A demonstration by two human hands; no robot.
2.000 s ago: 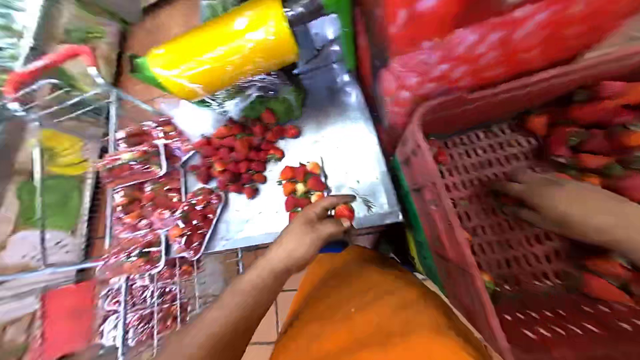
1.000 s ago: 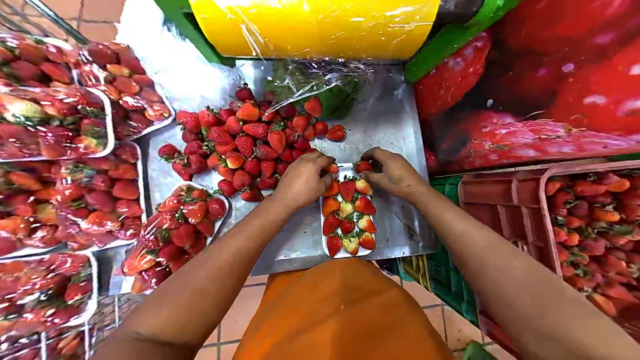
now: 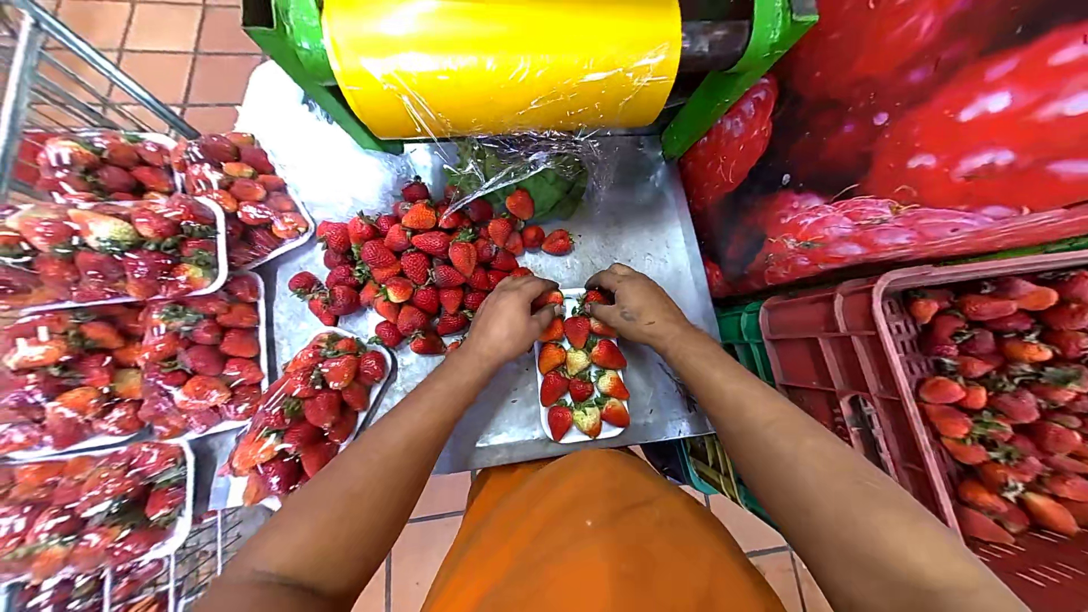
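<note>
A white tray (image 3: 583,438) with rows of strawberries lies on the metal table (image 3: 476,416) in front of my body. At its far left corner, the fingers of my left hand (image 3: 515,316) are closed on a strawberry (image 3: 549,299). My right hand (image 3: 636,304) holds another strawberry (image 3: 596,297) at the far right corner. A pile of loose strawberries (image 3: 425,268) spreads on the table to the left of my left hand. Beyond it, clear plastic film (image 3: 518,170) hangs from a yellow roll (image 3: 501,68) over some green leaves (image 3: 552,189).
Film-wrapped trays of strawberries (image 3: 110,246) are stacked at the left on a wire cart (image 3: 102,59). A red plastic crate (image 3: 884,340) full of strawberries stands at the right, near a green crate (image 3: 744,340). A green frame (image 3: 714,93) bears the roll.
Two seconds ago my right hand was in the red crate; by one second ago both hands were at the tray. Since then both remain at its far end, with little change. The view has shifted largely.
</note>
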